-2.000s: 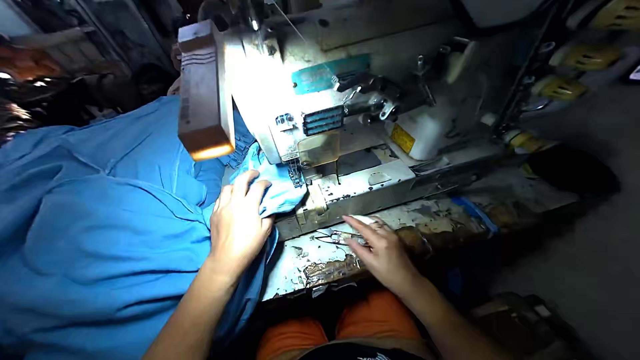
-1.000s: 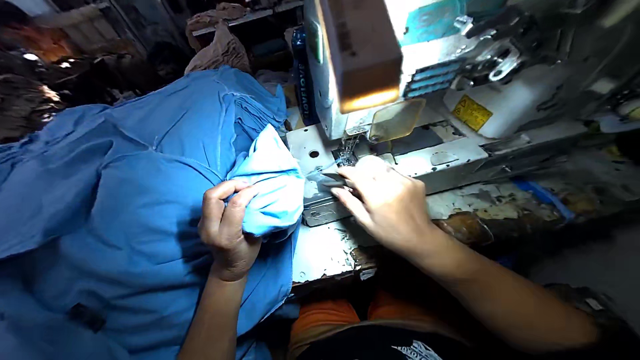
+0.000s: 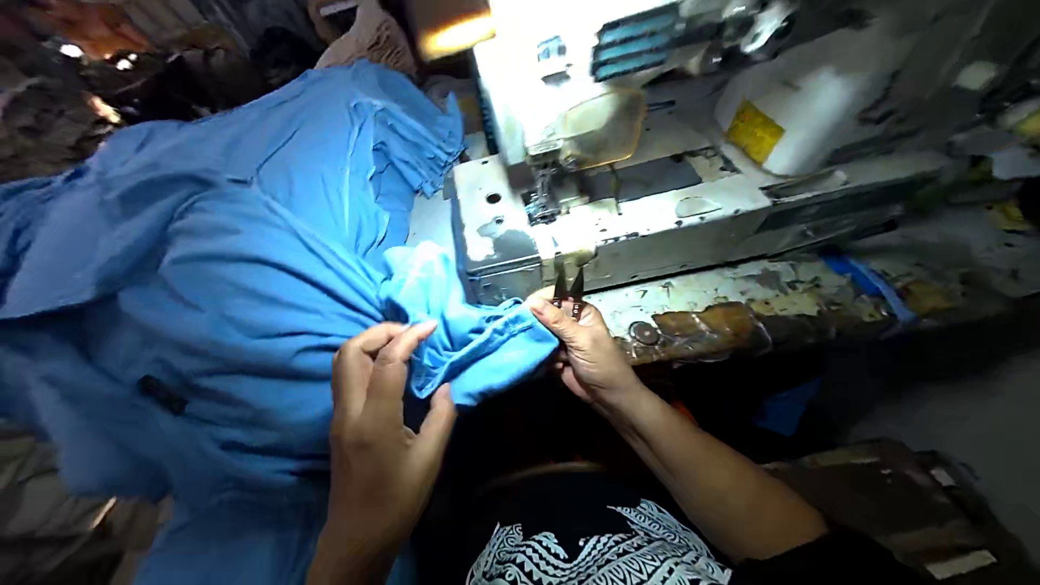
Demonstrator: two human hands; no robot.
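Blue fabric [image 3: 244, 268] lies heaped at the left, and its brightly lit edge [image 3: 504, 349] reaches toward my right hand. My right hand [image 3: 589, 349] pinches that edge between thumb and fingers and also holds small thread snips [image 3: 569, 296], blades pointing away from me. My left hand [image 3: 386, 414] is beside the fabric with fingers apart; its fingertips are at the folds, with no grip visible. Beyond the hands stands an industrial sewing machine [image 3: 569, 97], its presser foot [image 3: 543, 207] over the needle plate with no fabric under it.
The worn table edge [image 3: 715, 325] runs to the right of my hands, with a blue strip [image 3: 869, 284] on it. A white container with a yellow label [image 3: 800, 122] stands by the machine. A glowing lamp [image 3: 459, 36] hangs at the top. Brown cloth [image 3: 370, 41] lies behind the fabric.
My right hand has left the presser foot area and now grips the fabric edge, with snips in it. My left hand has let go of the bunched fabric it held one second ago.
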